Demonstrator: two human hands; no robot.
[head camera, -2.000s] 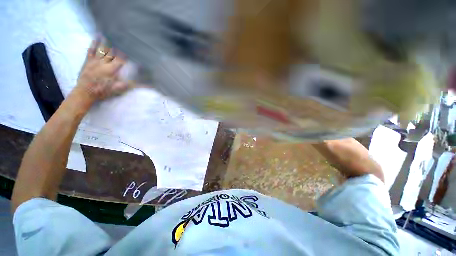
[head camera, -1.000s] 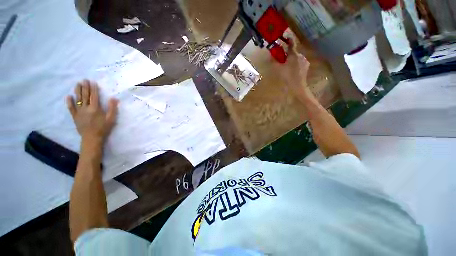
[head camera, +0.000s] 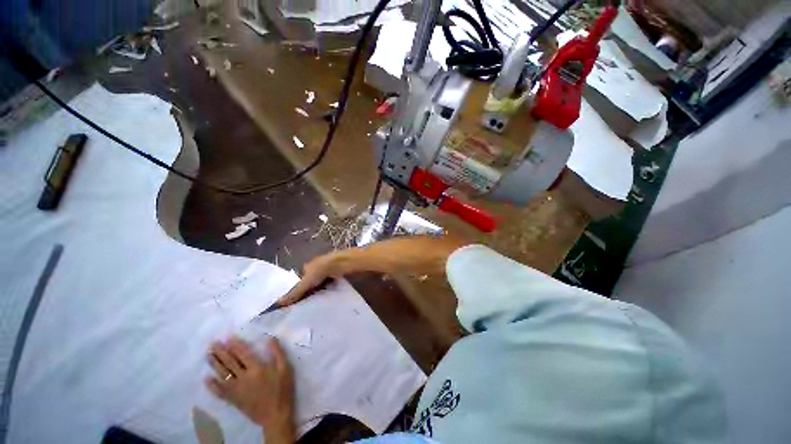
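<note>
The fabric lay under white marker paper (head camera: 113, 286) fills the left and lower middle, with a curved cut edge. My left hand (head camera: 251, 381) lies flat on it, fingers slightly spread, holding nothing. My right hand (head camera: 309, 281) reaches across to a narrow slit in the lay; its fingertips are at or in the slit, and whether they pinch layers is unclear. The straight-knife cutting machine (head camera: 473, 130) stands upright beyond my right arm, with no hand on it. Its silver base plate (head camera: 416, 221) is partly hidden by my forearm.
A black cable (head camera: 334, 130) loops from the machine across the table and lay. White-topped cut pieces (head camera: 598, 156) lie right of the machine. Offcuts (head camera: 243, 227) and thin slivers lie on the brown table. A dark oblong object (head camera: 61, 172) lies on the paper at the left.
My right hand has left the machine's red parts and moved left to the slit. My left hand stays flat on the paper. The view has shifted, showing the whole machine and more table.
</note>
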